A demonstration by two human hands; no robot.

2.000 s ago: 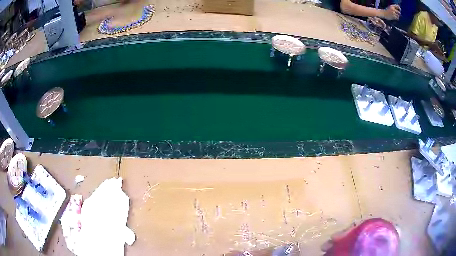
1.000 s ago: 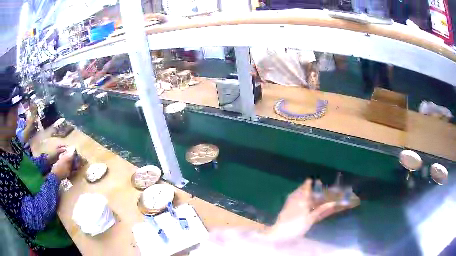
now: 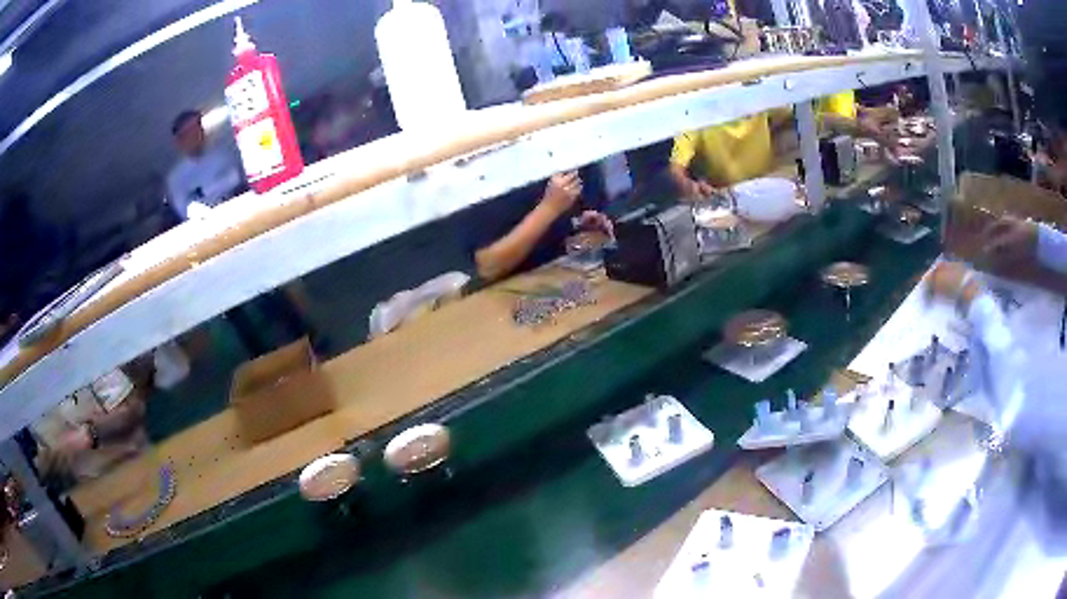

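Observation:
Neither of my hands shows. A white fixture plate with upright pegs (image 3: 690,579) lies nearest, at the bottom edge of the view. Another pegged plate (image 3: 638,468) lies on the green belt (image 3: 527,503). Several more pegged plates (image 3: 860,497) lie close together or overlapping at the right, on the bench side. Two round metal discs on legs (image 3: 418,451) stand on the belt at the left. A copper-coloured disc (image 3: 756,326) sits over a white plate on the belt, and another disc (image 3: 845,275) stands beyond it.
A raised shelf (image 3: 491,146) crosses above, with a red bottle (image 3: 264,123) and a white bottle (image 3: 419,70). On the far bench are a cardboard box (image 3: 281,392), loose parts and a dark device (image 3: 655,248). Another person's blurred arm (image 3: 995,351) reaches in at the right.
The view has swung right and up from the left end of the belt. The hand holding a small brown pegged plate over the belt has left the picture. The pegged plates at the right now show.

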